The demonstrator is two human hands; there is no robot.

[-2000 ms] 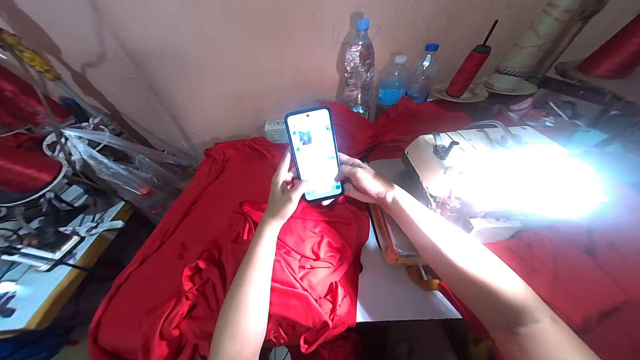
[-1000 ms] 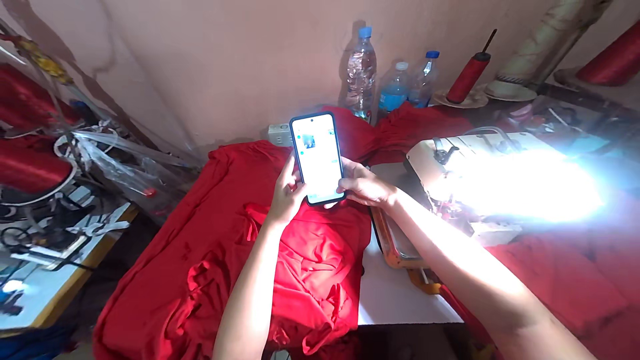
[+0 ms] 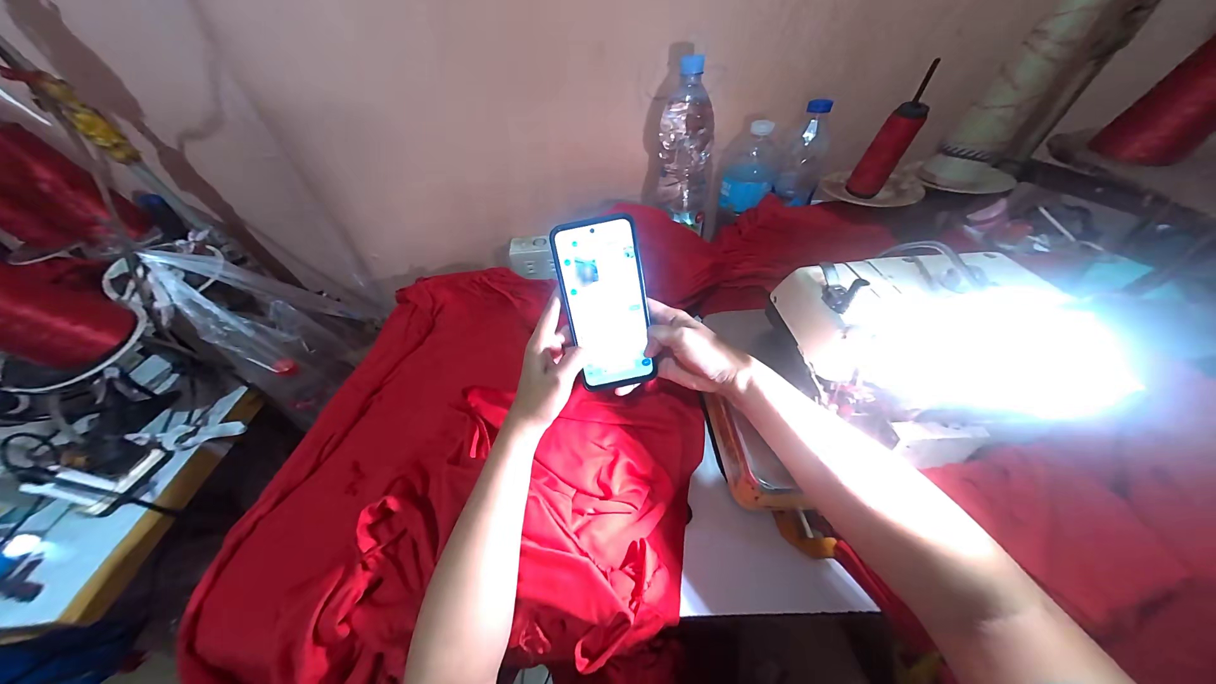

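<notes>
A smartphone (image 3: pixel 608 304) with a dark case stands nearly upright between both hands, its lit screen facing me. My left hand (image 3: pixel 551 370) grips its lower left edge, thumb near the bottom of the screen. My right hand (image 3: pixel 695 350) holds the lower right edge, with the thumb at the screen's side. Beneath them, crumpled red fabric (image 3: pixel 608 503) covers much of the table. A white sewing machine (image 3: pixel 817 304) sits to the right, partly hidden by the glare of a bright lamp. My right forearm passes in front of the machine's base.
Plastic bottles (image 3: pixel 686 142) stand by the wall, beside a red thread cone (image 3: pixel 886 152) on a spindle. At the left are large red thread spools (image 3: pixel 62 313), clear plastic film (image 3: pixel 256 328) and another worktable (image 3: pixel 95 560). A white tabletop (image 3: pixel 760 570) shows below my right forearm.
</notes>
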